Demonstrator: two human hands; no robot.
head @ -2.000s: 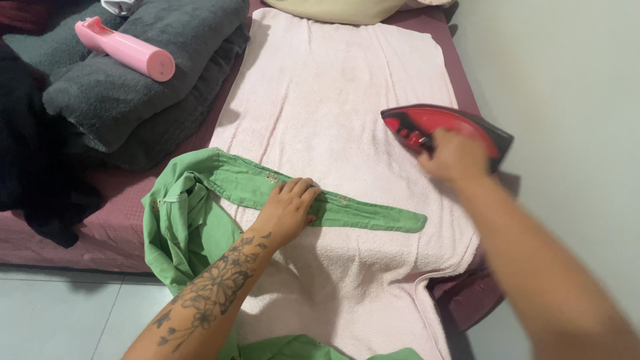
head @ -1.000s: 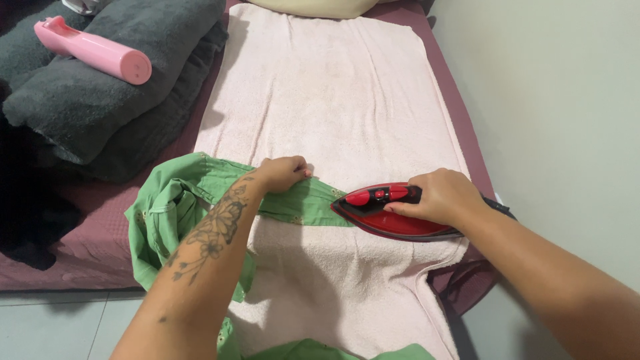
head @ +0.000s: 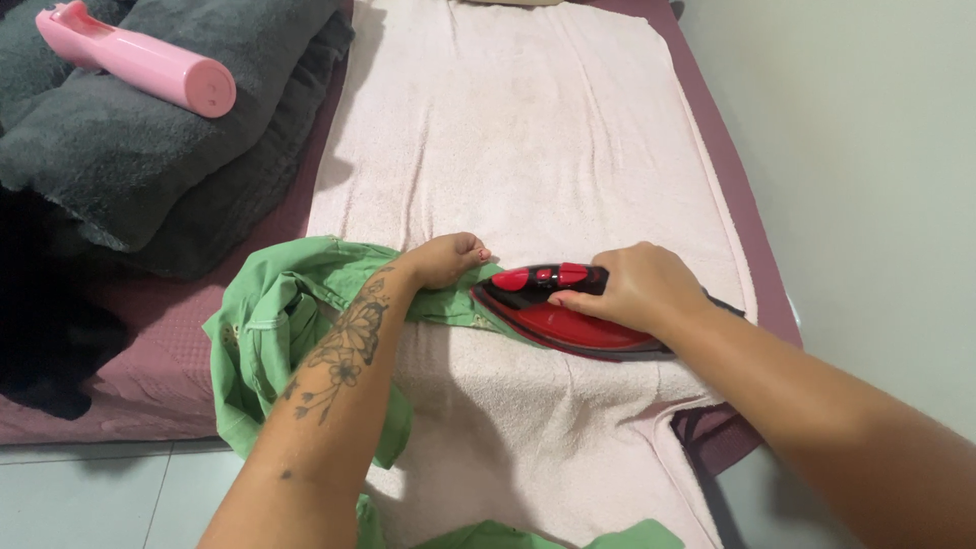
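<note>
A red and black clothes iron (head: 564, 316) lies flat on a band of green cloth, with my right hand (head: 644, 286) closed round its handle. Its tip points left, toward my left hand (head: 450, 259), which rests on the upper edge of the same band; whether the fingers pinch the cloth cannot be told. The green garment (head: 259, 305) is bunched to the left, partly under my tattooed forearm, and more of it shows at the bottom edge. A pale pink towel (head: 503, 168) lies beneath the garment and the iron.
The towel covers part of a bed with a maroon cover (head: 168, 366) and hangs over its front edge. A folded dark grey blanket (head: 152, 152) lies at the left, with a pink plastic bottle-like object (head: 145, 65) on it. A pale wall (head: 854, 152) stands at the right.
Two seconds ago the iron was off to the right of the green band; my right hand has brought it left onto the band. My left hand, earlier spread flat on the band, is now more closed.
</note>
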